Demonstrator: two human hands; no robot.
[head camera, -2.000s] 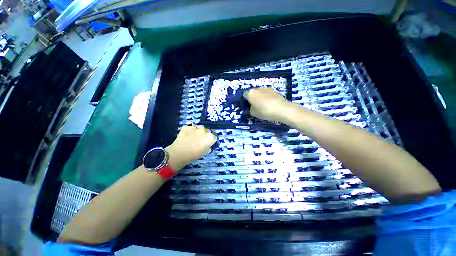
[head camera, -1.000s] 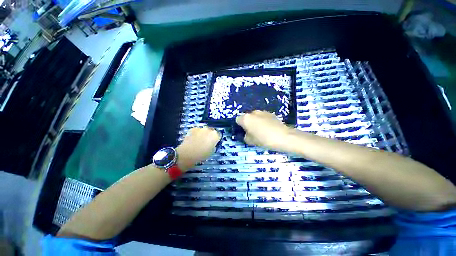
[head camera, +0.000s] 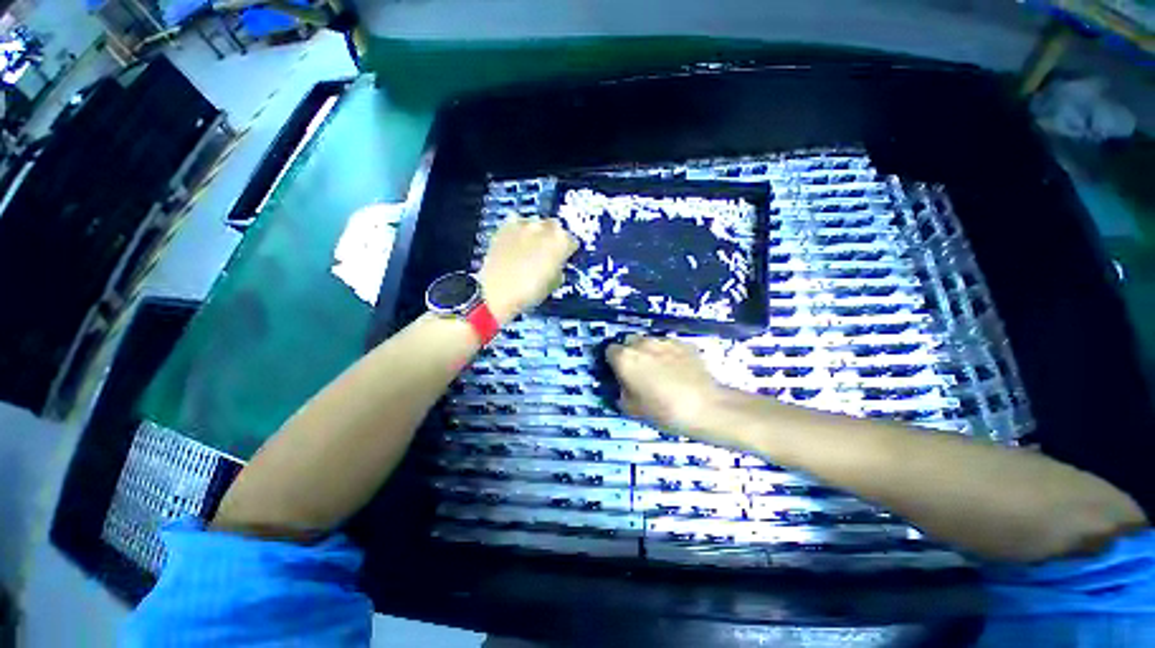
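Note:
Small white parts (head camera: 659, 205) lie heaped along the edges of a small black tray (head camera: 678, 253), with its dark middle mostly bare. The small tray rests on rows of silver metal parts (head camera: 836, 361) inside a large black tray (head camera: 709, 114). My left hand (head camera: 526, 263), with a watch on its wrist, is at the small tray's left edge, fingers bent; what its fingertips hold cannot be told. My right hand (head camera: 659, 380) is over the metal rows below the small tray, fingers curled, with a dark patch at the fingertips; whether it holds a part cannot be told.
A green bench (head camera: 285, 291) with a crumpled white item (head camera: 367, 251) is left of the large tray. A second tray of metal parts (head camera: 165, 487) is at the lower left. Dark trays (head camera: 101, 215) stand at far left. A translucent bag (head camera: 1087, 108) lies at upper right.
My left hand has moved up from the metal rows to the small tray's left edge. My right hand has moved from inside the small tray down over the metal rows.

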